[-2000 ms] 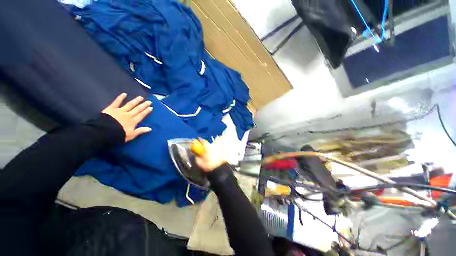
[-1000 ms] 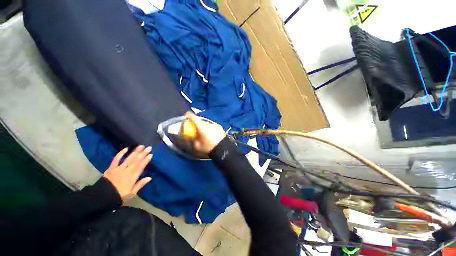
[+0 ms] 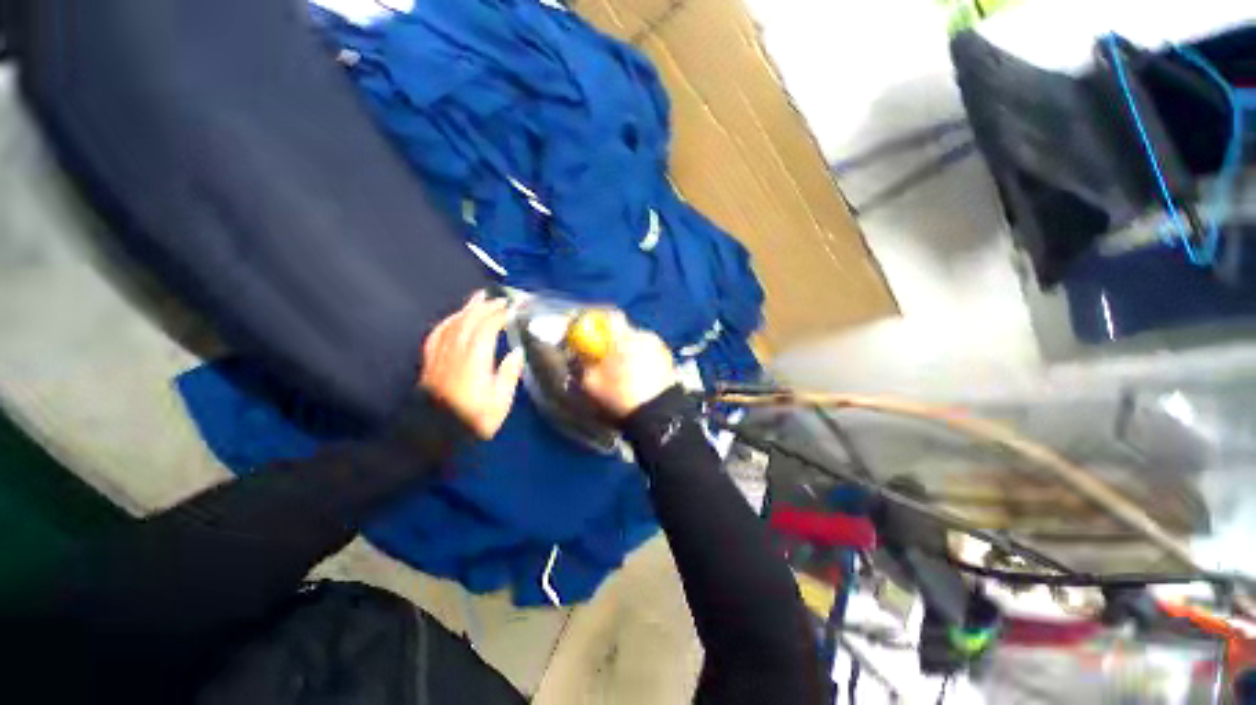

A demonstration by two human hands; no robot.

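Observation:
A royal-blue garment (image 3: 475, 503) lies over the end of the dark padded board (image 3: 234, 165) and hangs down on the near side, with a white piping line at its lower edge. My right hand (image 3: 631, 369) grips the orange-yellow handle of the steam iron (image 3: 554, 369), which is on the blue cloth and blurred. My left hand (image 3: 471, 365) lies at the board's end, just left of the iron's tip, fingers slightly apart. Whether its fingers pinch cloth is hard to see.
A crumpled blue garment pile (image 3: 551, 152) lies beyond the board, with a cardboard sheet (image 3: 771, 207) behind it. A tan hose (image 3: 964, 424) and black cable run right from the iron. Shelves with mixed items are at lower right.
My left hand has moved up and right to the board's end beside the iron. The iron in my right hand has shifted slightly right. Earlier, the board's end came into fuller view.

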